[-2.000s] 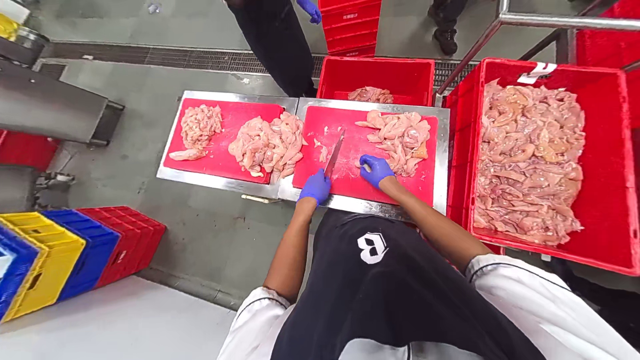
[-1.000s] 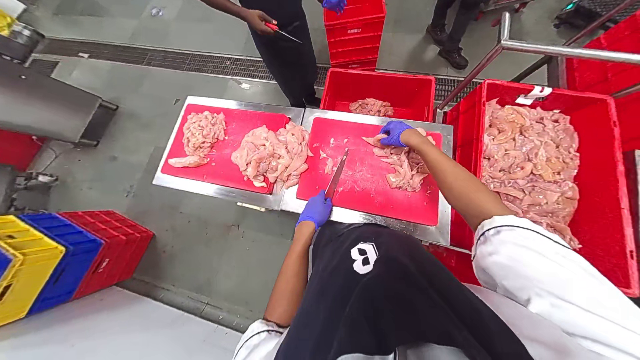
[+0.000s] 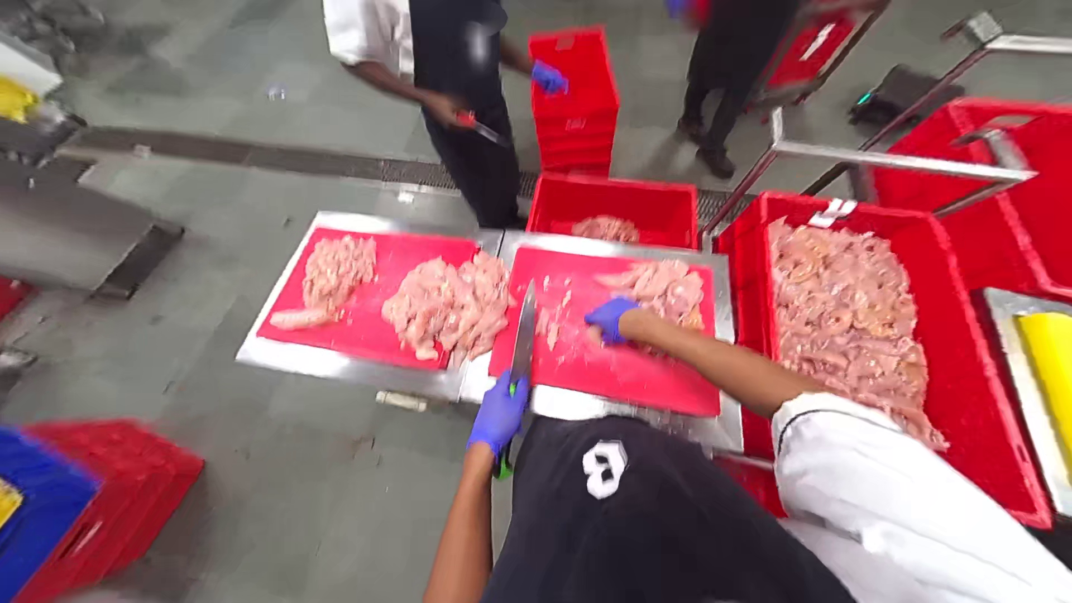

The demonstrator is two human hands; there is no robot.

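My left hand [image 3: 500, 410], in a blue glove, grips a knife with a green-and-black handle; its long steel blade [image 3: 524, 335] points away over the left edge of the right red cutting board [image 3: 603, 373]. My right hand [image 3: 613, 320], also gloved, is low over that board, closed around what looks like a piece of raw chicken, mostly hidden. A pile of raw chicken pieces [image 3: 666, 289] lies just beyond it, with small scraps near the board's middle. On the left cutting board [image 3: 377, 331] are a larger chicken pile [image 3: 452, 306] and a smaller one [image 3: 335, 272].
A big red tub [image 3: 963, 335] of chicken stands at right, and a red crate [image 3: 544, 205] with some meat lies beyond the boards. Across the table a person [image 3: 469, 100] holds a red-handled knife. Another person [image 3: 724, 84] stands farther back. A metal rail [image 3: 896, 159] juts in at upper right.
My right hand has moved from the far chicken pile back toward the board's middle. My left hand still holds the knife. The person across has come further into view.
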